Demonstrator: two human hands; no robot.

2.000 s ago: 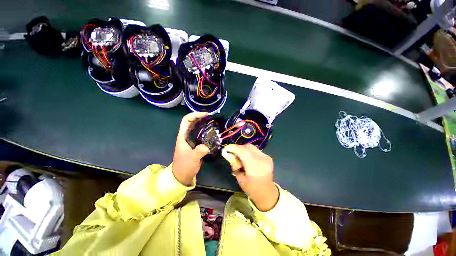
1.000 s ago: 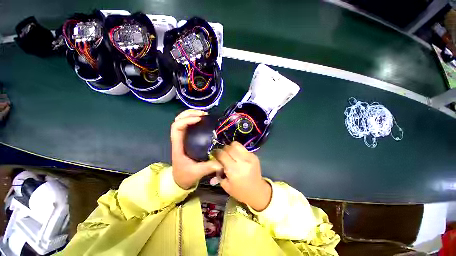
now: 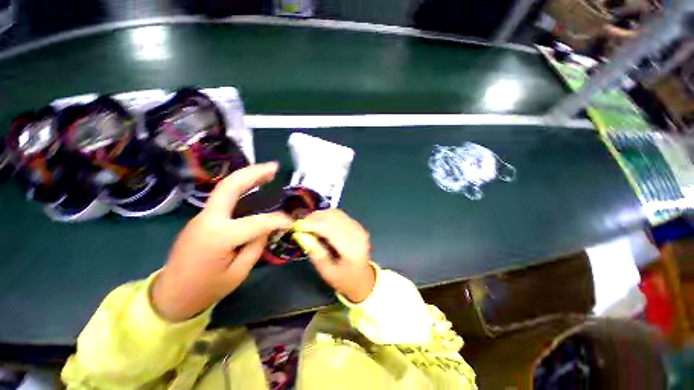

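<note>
The camera housing stands in front of me, its white mounting bracket (image 3: 323, 169) pointing away and its black interior (image 3: 301, 201) partly hidden by my fingers. A dark, blurred part with red lead wires (image 3: 275, 250), probably the camera ball module, shows below my fingertips. My left hand (image 3: 217, 247) is at its left, index finger stretched out and thumb tip at the wires; its grip is unclear. My right hand (image 3: 336, 247), with yellow on a fingertip, pinches at the wires from the right. The connector ends are hidden or blurred.
Several finished units (image 3: 186, 137) stand in a row at the left, black modules on white housings. A tangled white cord (image 3: 464, 169) lies right of the housing. A white strip (image 3: 396, 120) crosses the green bench (image 3: 426, 236). A metal post and green sheet (image 3: 647, 164) are at the right.
The view has swung, so the finished units sit lower and further left. My left hand has opened out from around the black ball, and the ball's smooth dome no longer shows.
</note>
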